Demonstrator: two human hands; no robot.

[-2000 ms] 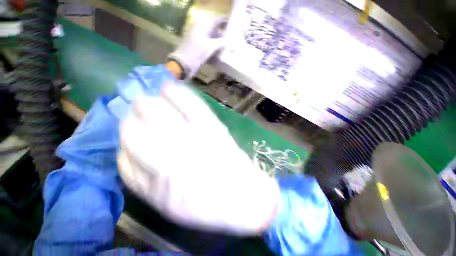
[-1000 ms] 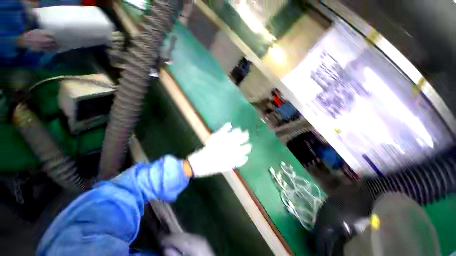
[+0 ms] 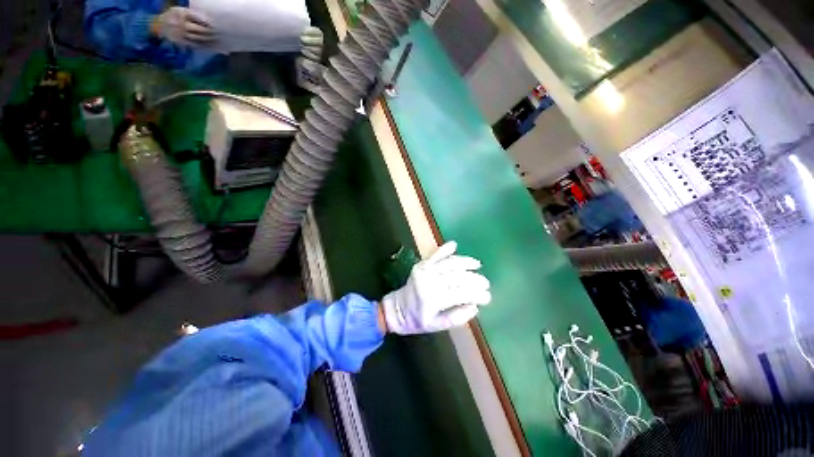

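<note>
My left hand (image 3: 439, 293), in a white knit glove with a blue sleeve, is at the light edge rail (image 3: 415, 214) between the dark green conveyor (image 3: 361, 201) and the green bench top (image 3: 473, 192). Its fingers are slightly spread, and I see nothing held in it. A small green piece, perhaps a circuit board (image 3: 400, 266), is on the conveyor just beside the glove; whether they touch is unclear. My right hand is not in view.
White cables (image 3: 593, 388) lie tangled on the bench at lower right. A ribbed grey duct (image 3: 312, 147) crosses the conveyor's left side. Drawing sheets (image 3: 727, 178) hang at right. Across, a person's gloved hands hold a white sheet (image 3: 254, 25) near a white box device (image 3: 245, 143).
The view has swung left. My hands were together in front two seconds ago; now only my left hand shows, at the rail. The dark duct and funnel hood have mostly left view at lower right.
</note>
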